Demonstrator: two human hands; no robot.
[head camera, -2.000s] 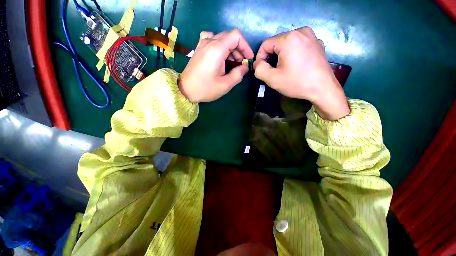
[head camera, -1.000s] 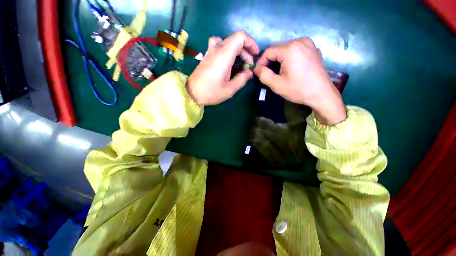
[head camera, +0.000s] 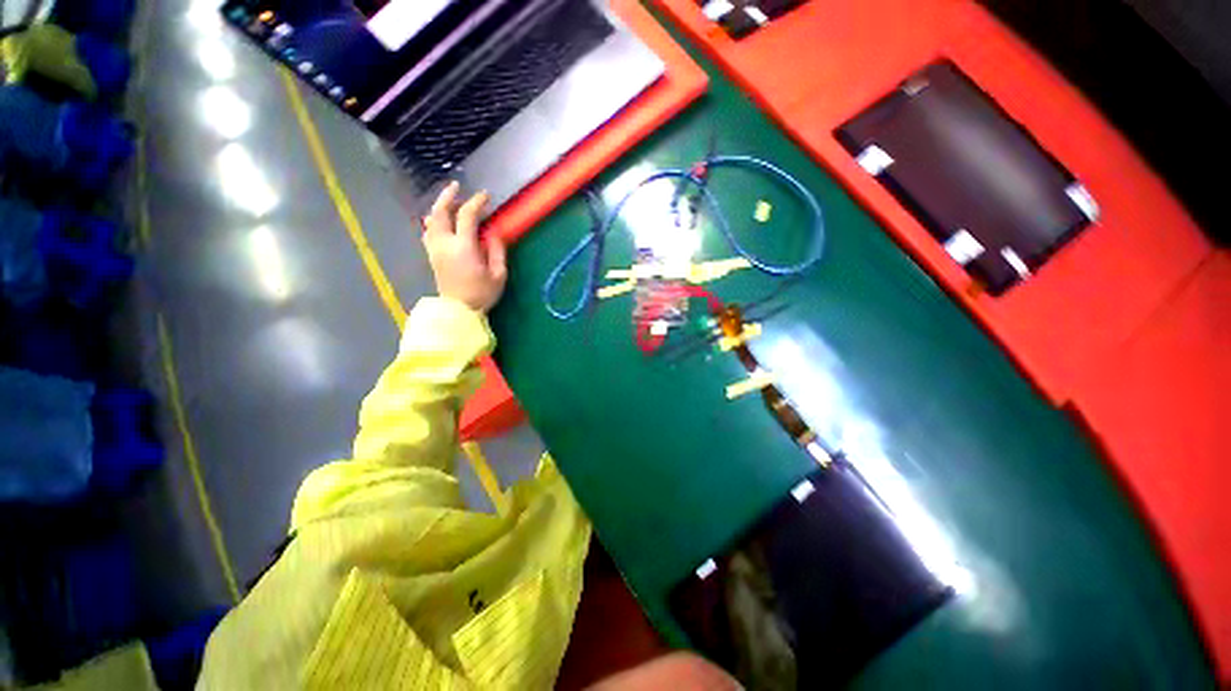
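Observation:
My left hand (head camera: 463, 253) is at the near edge of the silver laptop (head camera: 540, 115), fingers apart, holding nothing. My right hand is not in view. The black display panel (head camera: 824, 581) lies on the green mat (head camera: 608, 446) at the lower middle, cut off by the bottom edge. The orange-brown flex cable (head camera: 787, 412) runs from the panel's upper edge, under pale tape (head camera: 749, 385), toward the adapter board (head camera: 730, 327). The test board (head camera: 660, 294) lies taped to the mat with red wires beside it. The connector at the panel is too small to judge.
A blue USB cable (head camera: 819, 223) loops behind the test board. Red foam (head camera: 878, 41) lies along the back and right, with another black panel (head camera: 965, 169) with white tabs on it. Red foam (head camera: 594, 149) lies under the laptop. Grey floor (head camera: 290, 338) with yellow lines and blue objects are at left.
The view has swung toward the laptop. My left hand has left the flex and moved to the laptop. My right hand has left the picture. The panel and cable now lie without hands on them.

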